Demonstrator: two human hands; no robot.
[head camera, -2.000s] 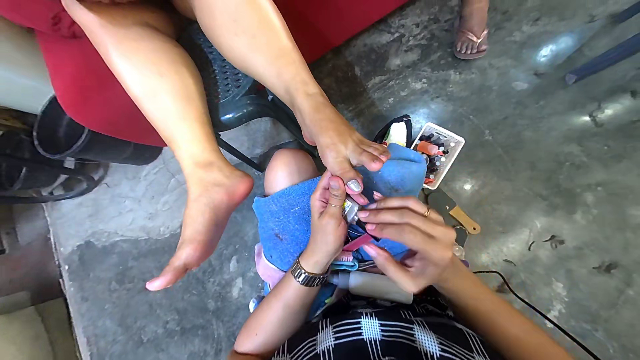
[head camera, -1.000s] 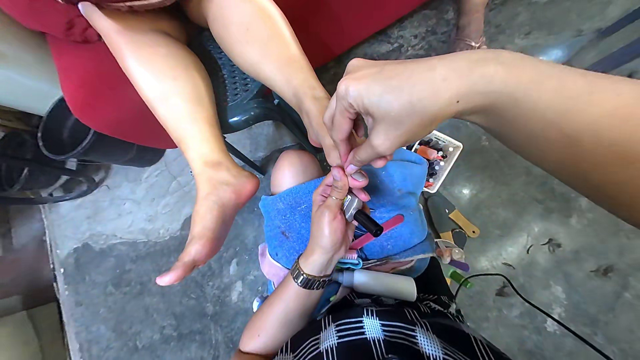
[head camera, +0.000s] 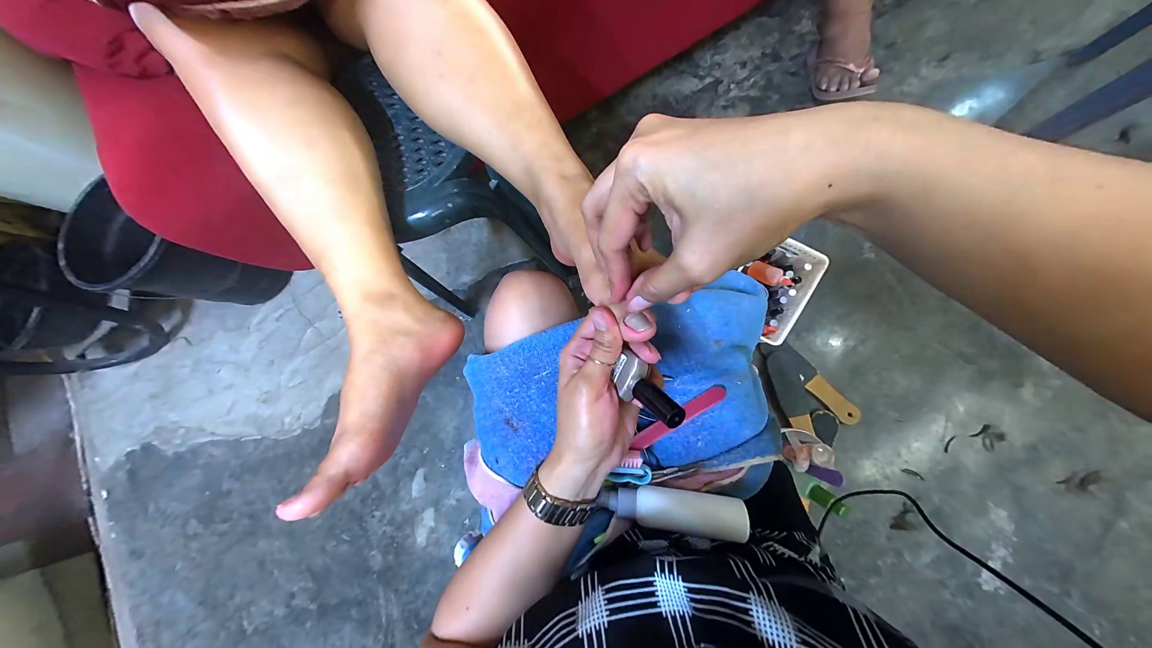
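My left hand (head camera: 594, 391), with a ring and a metal wristwatch (head camera: 556, 500), holds a nail polish bottle (head camera: 627, 374) with a black cap (head camera: 659, 404) against its palm. Its thumb and fingers are also at the toes of another person's foot (head camera: 571, 220). My right hand (head camera: 684, 207) reaches over that foot, its thumb and fingertips pinched at a toe; whether anything small is between them is hidden. One toenail (head camera: 638, 321) looks grey. Below lies a blue towel (head camera: 531, 396) over my lap, with a pink nail file (head camera: 679, 418) on it.
The person's other foot (head camera: 378, 396) hangs at left. A white basket (head camera: 805, 292) of polish bottles stands beyond the towel. A grey bottle (head camera: 688, 511) lies at my lap. Wooden-handled foot files (head camera: 832, 399) and a black cable (head camera: 954, 540) are on the floor at right; a black bucket (head camera: 135, 247) is at left.
My right hand has moved from beside my left hand, below the foot, to above the toes, its forearm now coming from the right. My left hand stays at the toes with the bottle.
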